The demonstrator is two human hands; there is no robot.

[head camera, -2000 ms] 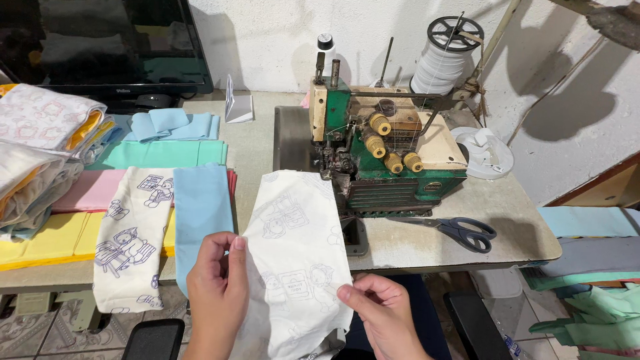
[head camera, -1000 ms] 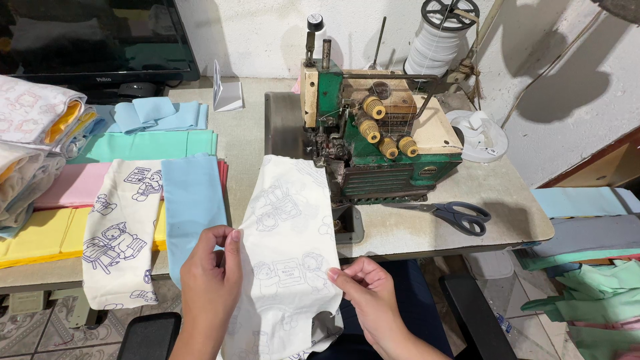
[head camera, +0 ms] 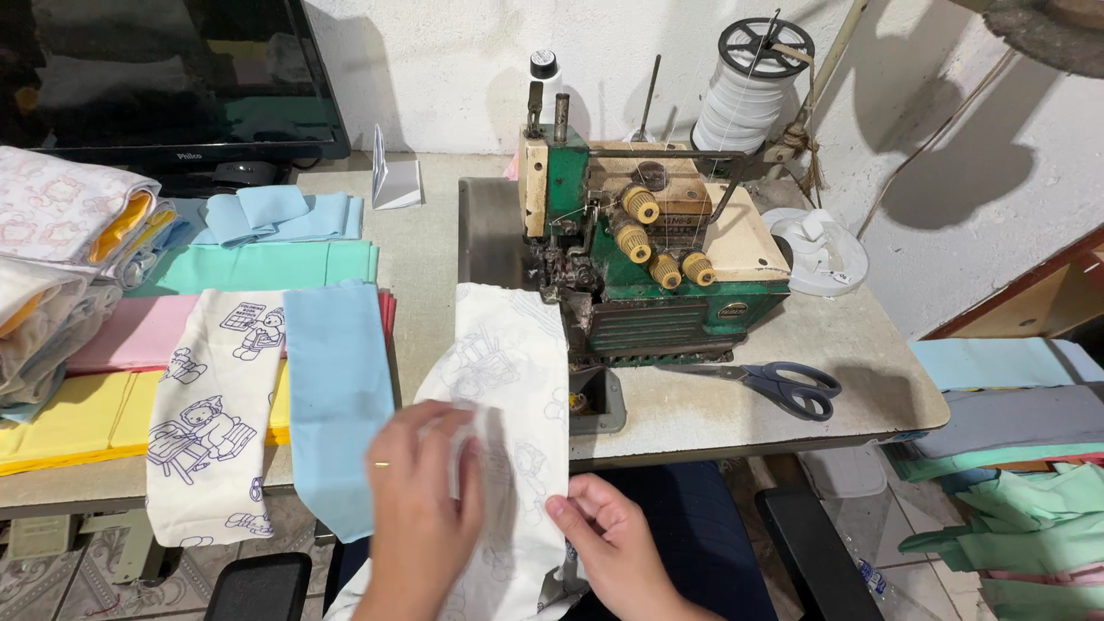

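A white printed cloth piece (head camera: 509, 362) lies wrong side up, its far end by the needle area of a green and cream overlock sewing machine (head camera: 673, 293). My right hand (head camera: 612, 543) pinches its right edge between thumb and fingers. My left hand (head camera: 427, 500), blurred, is over its left side, fingers curved; whether it grips the cloth I cannot tell. To the left, a printed cloth strip (head camera: 207, 423) and a light blue cloth strip (head camera: 338, 405) hang over the table's front edge. The near end of the white piece hangs down toward my lap.
Scissors (head camera: 789, 388) lie right of the machine. Folded fabric stacks (head camera: 259, 267) and a pile of printed cloth (head camera: 69, 207) are on the left, below a monitor (head camera: 164, 78). Behind the machine stands a large white spool (head camera: 742, 103). More folded fabric (head camera: 1009, 423) is at the right.
The cloth's far end has moved right, closer to the needle area. My left hand has come off the cloth's left edge and moved inward over it, while my right hand stays at the right edge.
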